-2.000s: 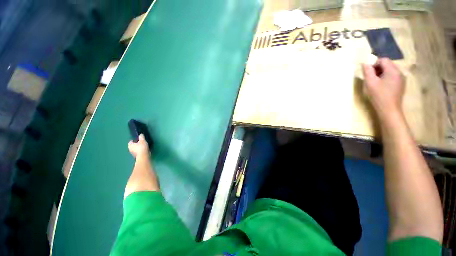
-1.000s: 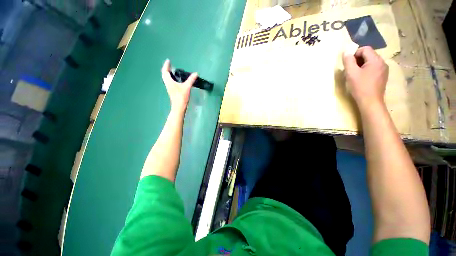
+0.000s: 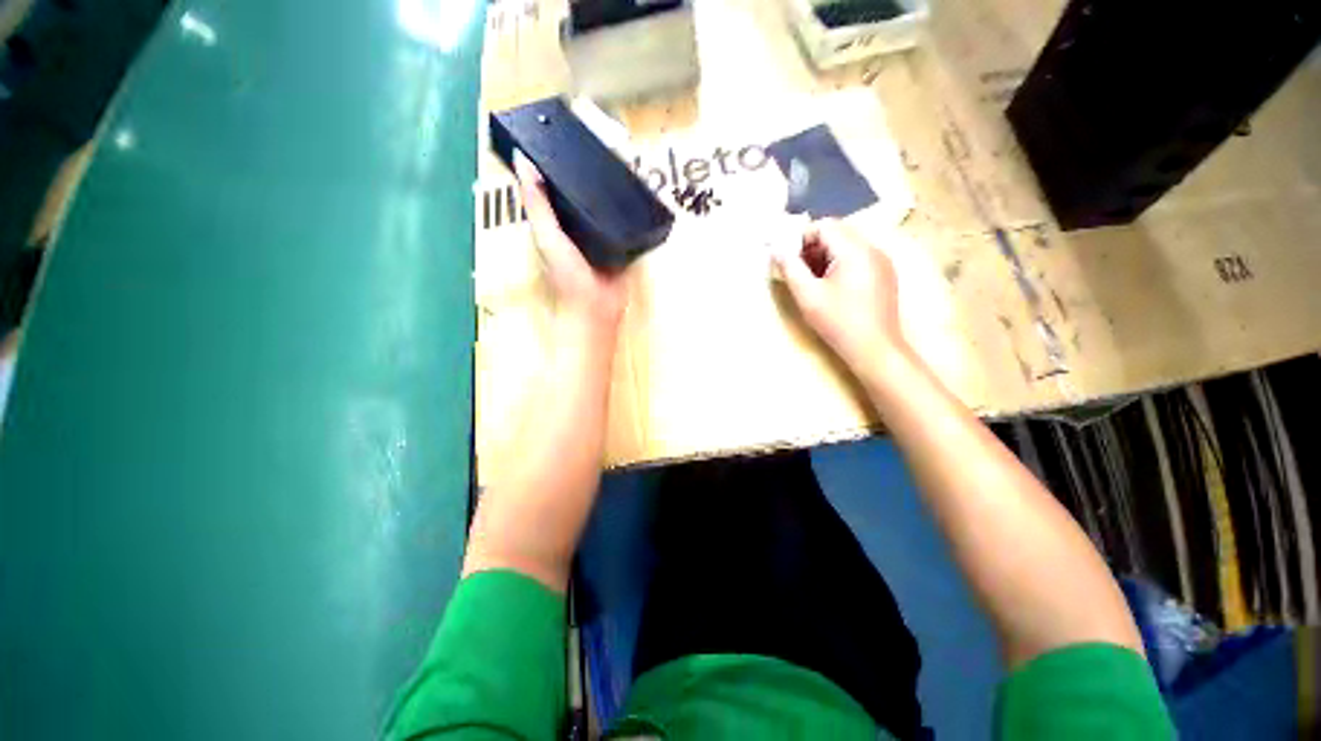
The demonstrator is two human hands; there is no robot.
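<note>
My left hand [image 3: 568, 258] holds a black housing [image 3: 583, 180] above the left part of the cardboard mat [image 3: 695, 348]. The housing is tilted and hides part of the printed lettering. My right hand [image 3: 843, 275] is over the mat, fingertips pinched, just below the dark sheet [image 3: 823, 172]. Something small and whitish shows at those fingertips; it is too blurred to tell what it is. Small black pieces [image 3: 697, 200] lie in a loose pile between the housing and the dark sheet.
The green conveyor belt [image 3: 290, 362] runs along the left. A tall black stack of housings [image 3: 1145, 102] stands at the right. A pale parts box [image 3: 632, 55] and a shallow tray [image 3: 861, 32] are at the back. Flattened cardboard [image 3: 1188, 492] is stored below the bench at right.
My left hand has carried the housing from the conveyor belt rightward over the mat. The view has swung right, bringing the stack and parts boxes into sight. My right hand stays near the dark sheet.
</note>
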